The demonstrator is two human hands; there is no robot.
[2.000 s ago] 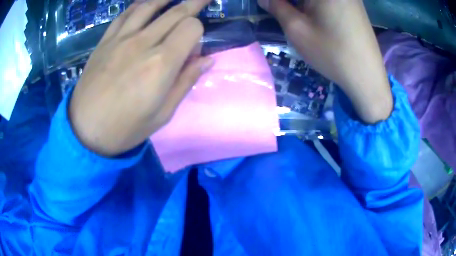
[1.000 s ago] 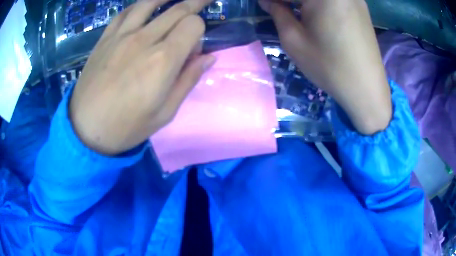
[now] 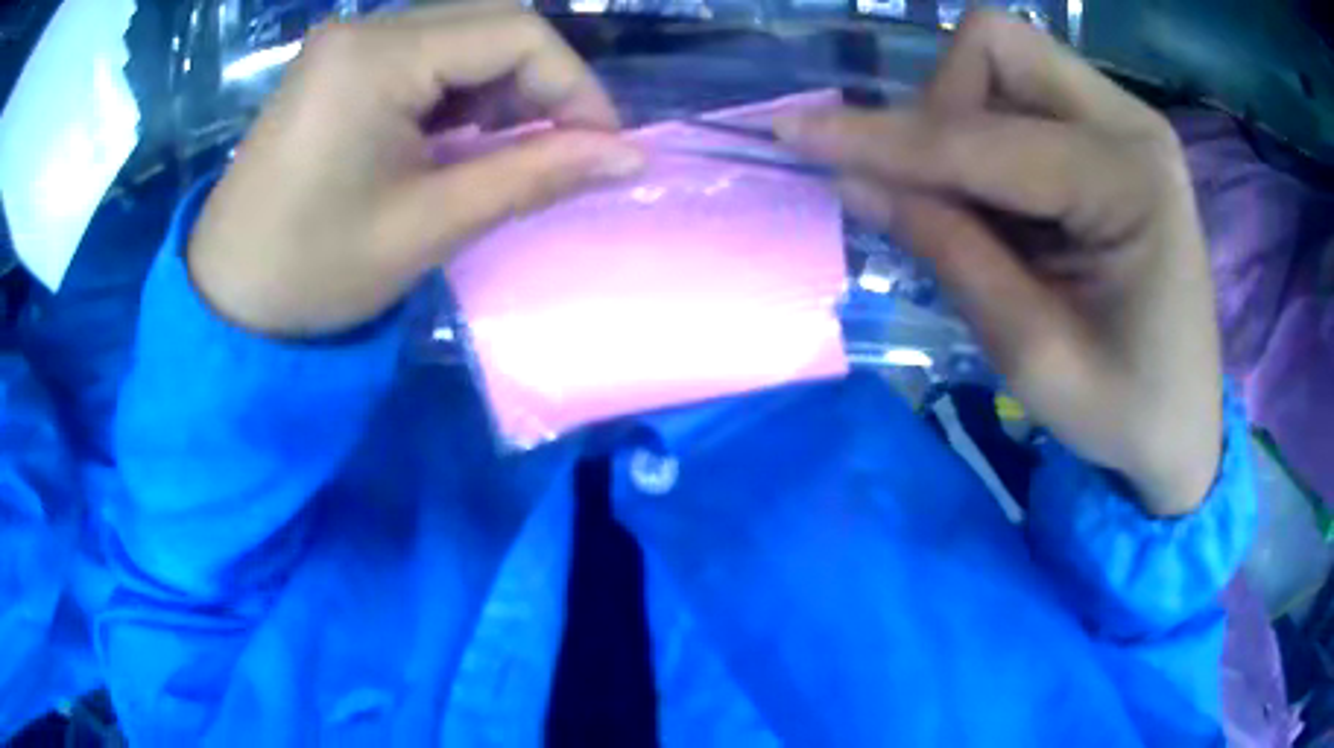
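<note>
A pink sheet (image 3: 658, 278) with a bright glare band hangs in front of the blue smock. My left hand (image 3: 395, 168) pinches its upper left edge between thumb and fingers. My right hand (image 3: 1039, 219) is blurred and holds dark, thin tweezers (image 3: 732, 143) between thumb and fingers. The tweezers reach left across the top of the sheet towards my left fingertips. Whether a small piece is at their tip cannot be told.
A clear tray (image 3: 900, 355) with blurred boards lies behind the sheet and hands. A white sheet (image 3: 70, 139) is at the upper left. Purple cloth (image 3: 1273, 278) of another person's smock is at the right.
My left hand has drawn back from the boards, still pinching the pink sheet. My right hand has moved down and turned, bringing the tweezers into view over the sheet's top.
</note>
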